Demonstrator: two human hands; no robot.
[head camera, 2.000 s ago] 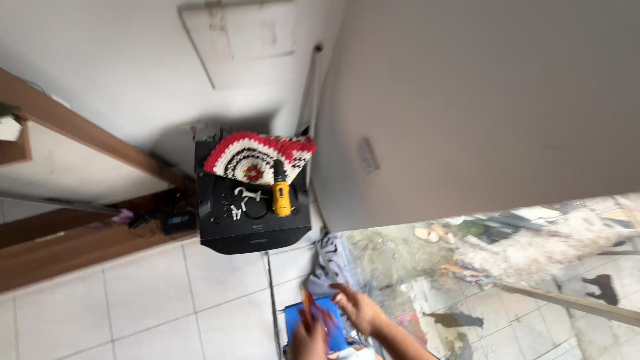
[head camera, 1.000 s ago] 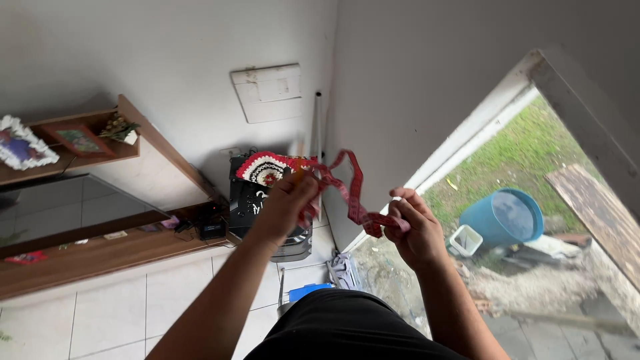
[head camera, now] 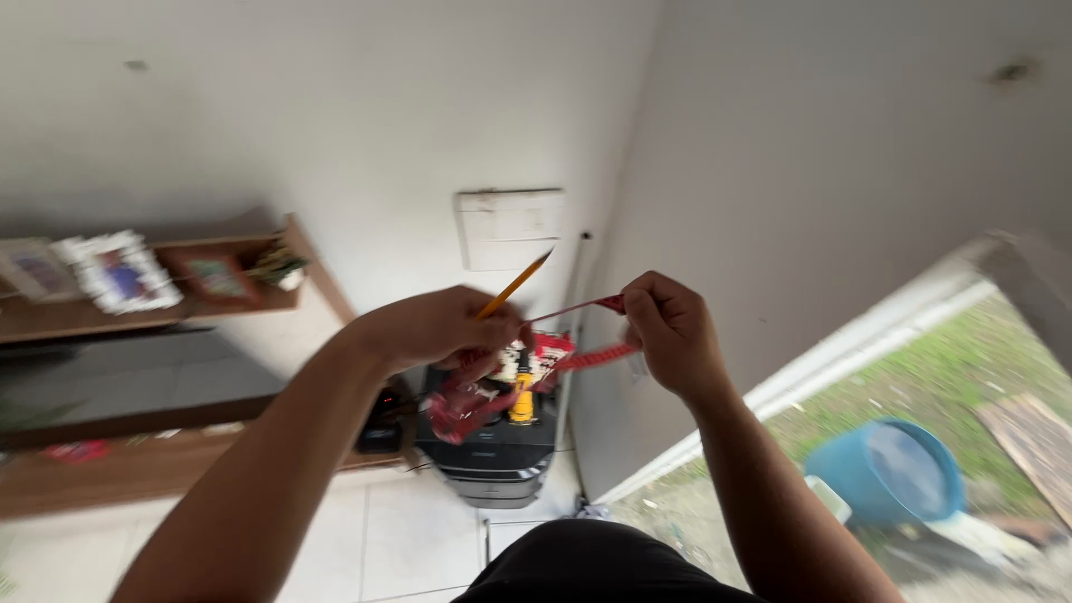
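Note:
My left hand [head camera: 456, 328] is closed around a yellow pencil [head camera: 515, 285], its tip pointing up and right, and also around part of a red measuring tape [head camera: 593, 358]. My right hand [head camera: 672, 333] pinches another part of the tape, so a short length runs taut between the hands while looser loops hang below, blurred. Beyond and below the hands, a yellow-and-black power drill [head camera: 522, 400] lies on a black appliance [head camera: 494, 452], beside a red, white and black crocheted cloth [head camera: 553, 345] that the hands and tape partly cover.
A wooden wall unit [head camera: 167, 314] with framed pictures and a dark television [head camera: 142, 377] stands at left. A white panel [head camera: 512, 230] is on the wall ahead. At right, an opening with a pale frame [head camera: 879, 343] shows grass and a blue barrel [head camera: 888, 471] outside.
The view has tilted upward. My hands have come closer together since one second ago, and a length of tape is now drawn straight between them. The pencil now shows plainly in my left hand.

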